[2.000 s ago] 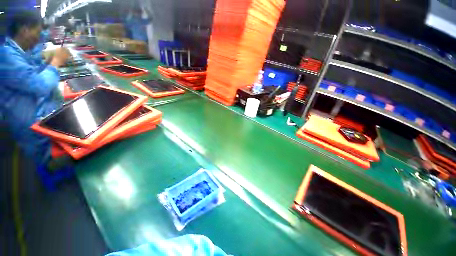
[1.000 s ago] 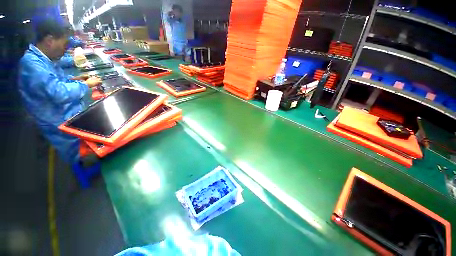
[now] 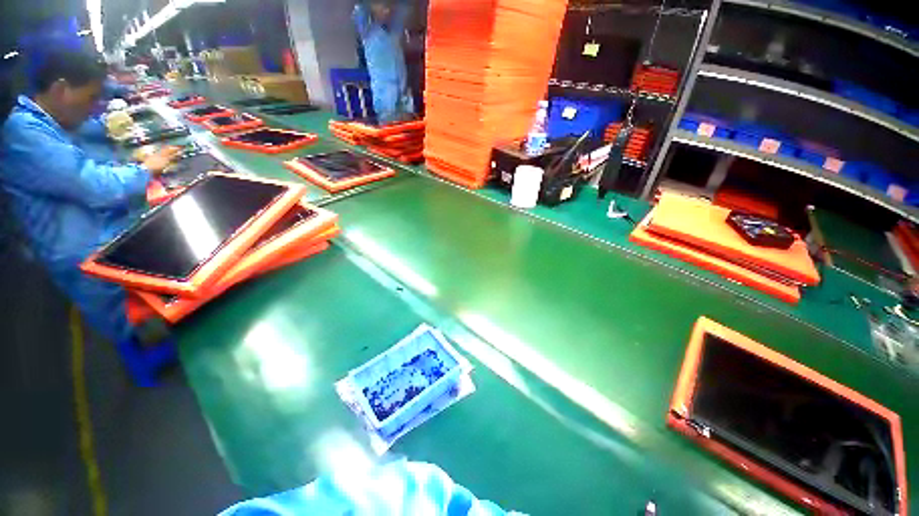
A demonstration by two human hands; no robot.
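Note:
A small blue bin (image 3: 405, 387) with many dark specks inside stands on a clear crinkled plastic bag on the green bench. A black display panel (image 3: 791, 423) in an orange tray lies at the lower right, with a small silvery piece at its lower left corner. My light blue sleeve shows at the bottom edge. Neither my left hand nor my right hand is in the picture. A small dark tip, too cut off to name, shows at the bottom edge between bin and panel.
Two panels in orange trays (image 3: 191, 230) are stacked crookedly at the left. A person in blue (image 3: 81, 181) works beyond them. A tall orange tray stack (image 3: 484, 91) stands at the back, beside a black box and white cup (image 3: 526, 186). Shelves hold blue bins at right.
The view swings right, then slightly back left. The silvery piece at the panel's corner was not visible two seconds ago. A small dark tip now shows at the bottom edge.

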